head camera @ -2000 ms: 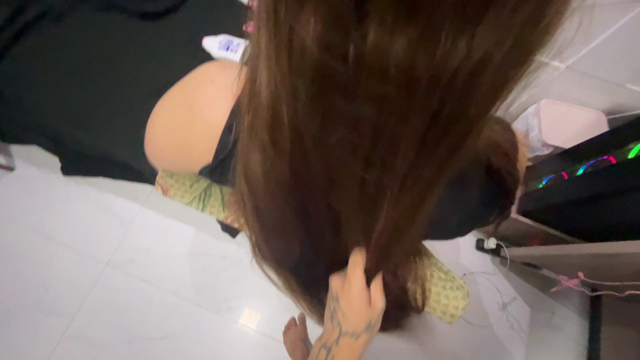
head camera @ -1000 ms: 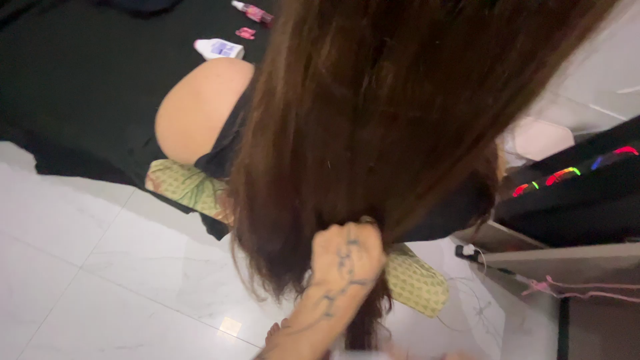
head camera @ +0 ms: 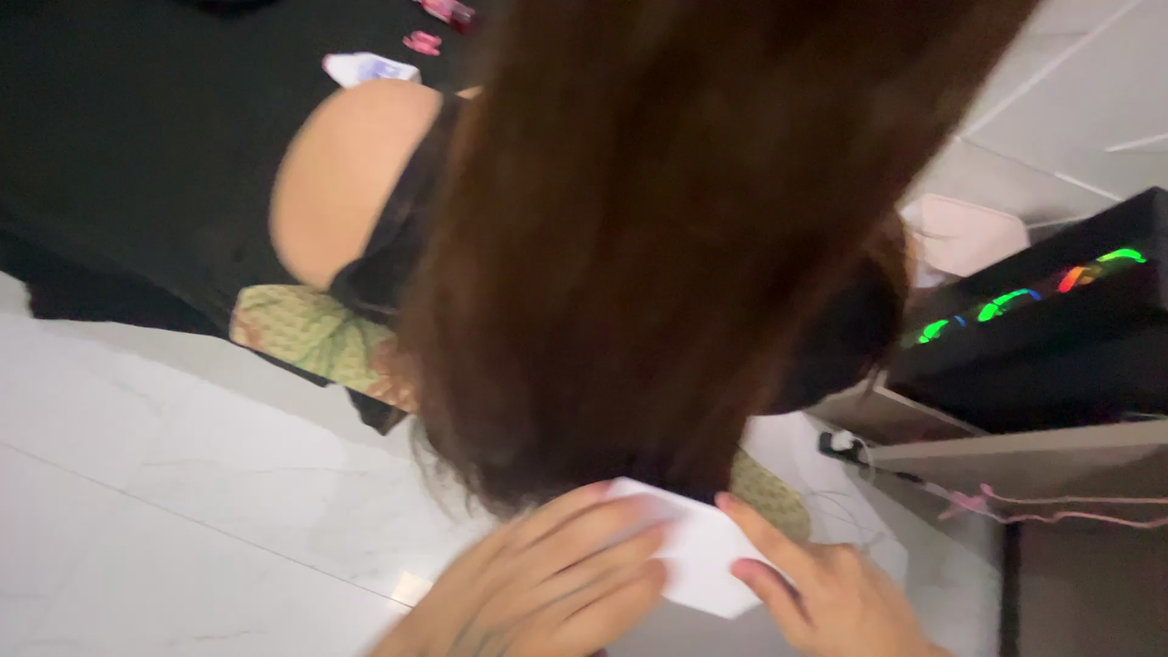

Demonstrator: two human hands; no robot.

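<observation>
Long brown hair hangs down the back of a seated person and fills the middle of the view. At its lower ends a white sheet, apparently paper, lies between my hands. My left hand, tattooed on its back, rests over the sheet's left part beside the hair ends, its fingers blurred. The right edge of the sheet is pinched between thumb and finger of my right hand. Whether the left fingers also grip hair is hidden.
A patterned green cushion is under the person. Black cloth at left bears a white bottle and a pink hair clip. At right are a black computer case with coloured lights, a pink container, a plug and pink cord.
The tattooed hand, earlier at the lower hair by itself, is now over a white sheet. My right hand has come into clear view, holding the sheet's other side.
</observation>
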